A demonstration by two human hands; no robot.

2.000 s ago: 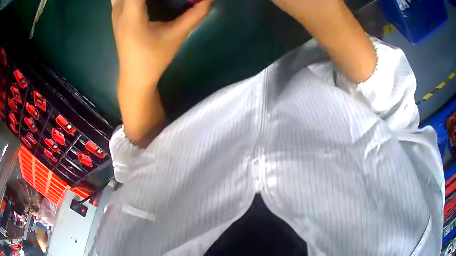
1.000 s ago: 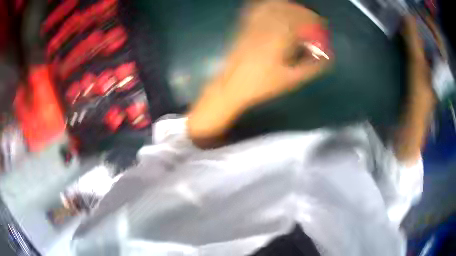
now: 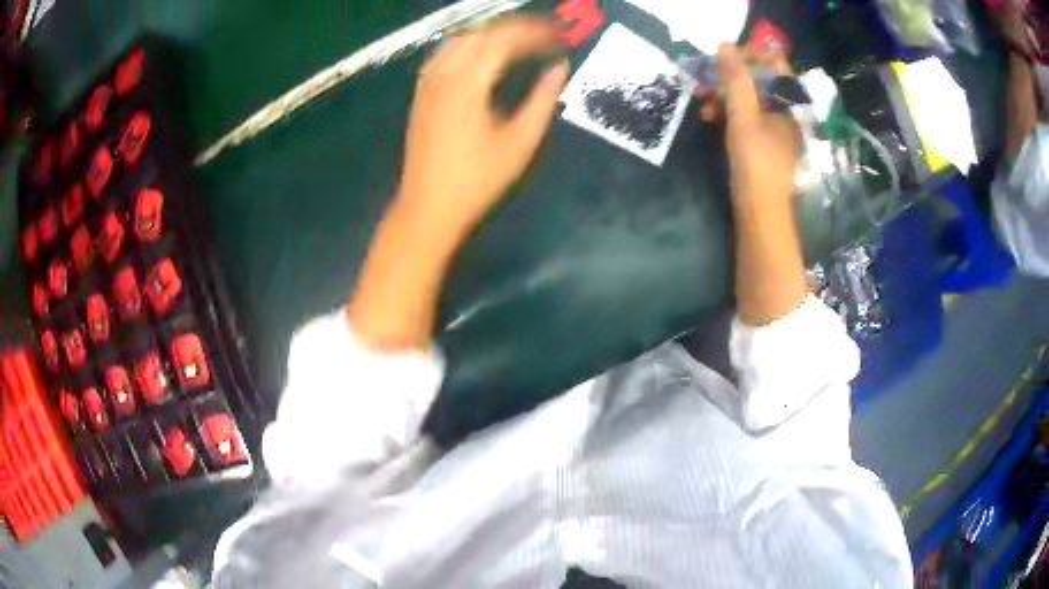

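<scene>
My left hand (image 3: 477, 115) is over the mat, thumb and fingers apart. Its fingertips are beside a small red housing (image 3: 579, 21) at the top; whether they touch it is unclear. My right hand (image 3: 759, 144) holds a grey translucent syringe (image 3: 697, 67) like a pen; its tip points left, over the edge of a white paper covered in black specks (image 3: 627, 94). Another red housing (image 3: 767, 41) lies just beyond my right hand. Plain white paper (image 3: 707, 18) lies above the speckled sheet.
A black blister tray (image 3: 213, 311) with rows of red housings is at left, beside a red-orange crate (image 3: 35, 443). A clear greenish hose (image 3: 880, 155) loops at right. Beyond the bench edge is a blue bin (image 3: 903, 305) with silvery scraps. Another person's arm (image 3: 1021, 75) shows at far right.
The view has swung, bringing the papers and syringe into sight. My left hand, earlier around a red housing, now has its fingers apart. My right hand now holds the syringe.
</scene>
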